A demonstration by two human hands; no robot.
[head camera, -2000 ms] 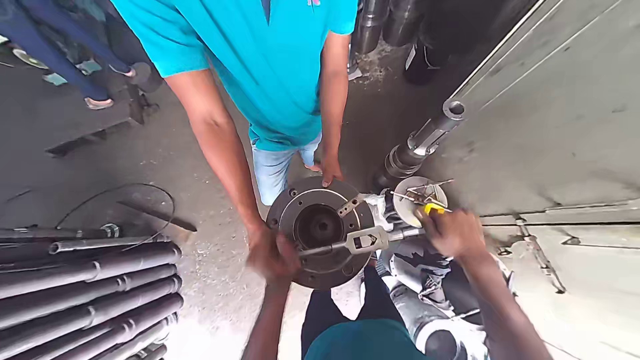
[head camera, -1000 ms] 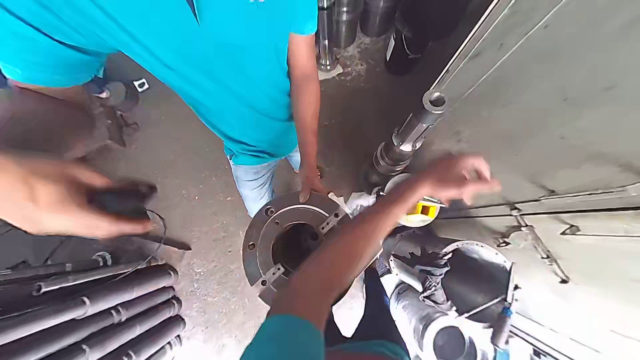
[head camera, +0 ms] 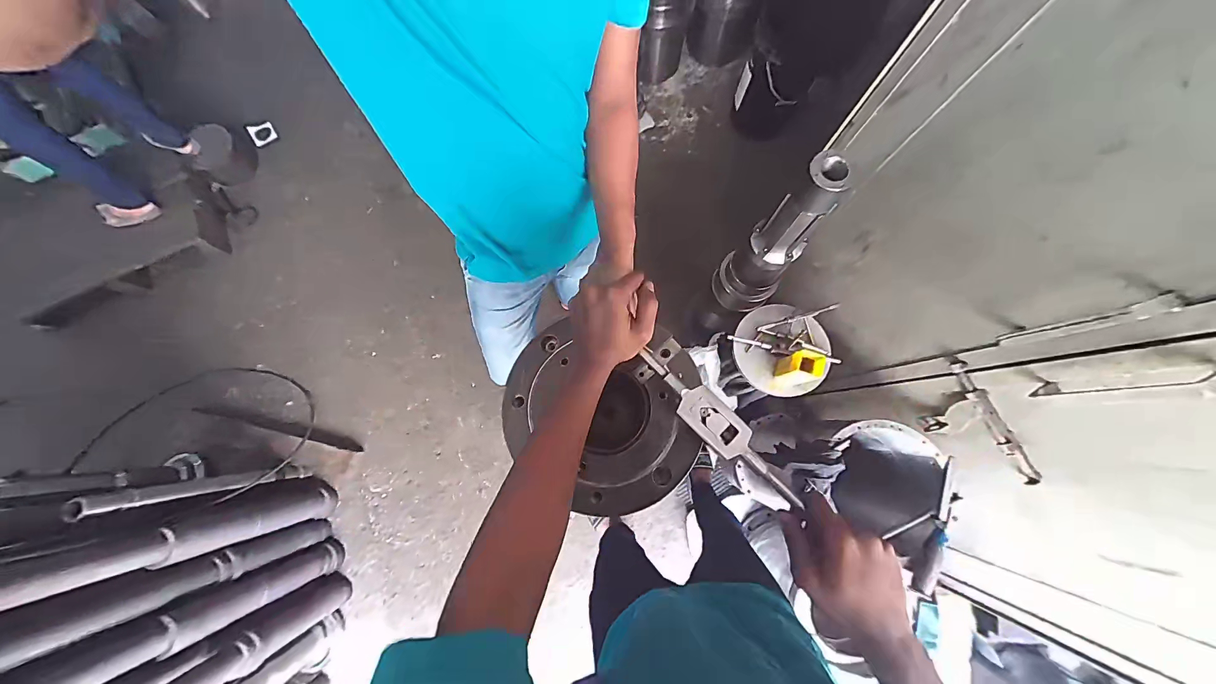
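Observation:
My left hand (head camera: 613, 318) is closed around the far end of the handle of a tap wrench (head camera: 712, 423), over the upper rim of a round flanged metal part (head camera: 537, 442). With my right hand (head camera: 844, 570) I grip the wrench's other end, at lower right. The wrench lies slantwise across the right side of the flange, and its centre block is over the rim. Whether a tap sits in it cannot be told. Bolt holes ring the flange around a dark central bore. My left forearm covers part of the flange.
A person in a turquoise shirt (head camera: 503, 123) stands opposite. On the right are a round tray (head camera: 750, 366) with tools and a yellow block (head camera: 800, 369), an upright metal shaft (head camera: 784, 228) and a large grey metal panel (head camera: 1045, 209). Metal pipes (head camera: 171, 560) lie stacked at lower left.
One second ago the wrench was not visible on the flange and my right hand was near the tray. Now both hands hold the wrench. The other person's blurred hand with a dark object has left the view.

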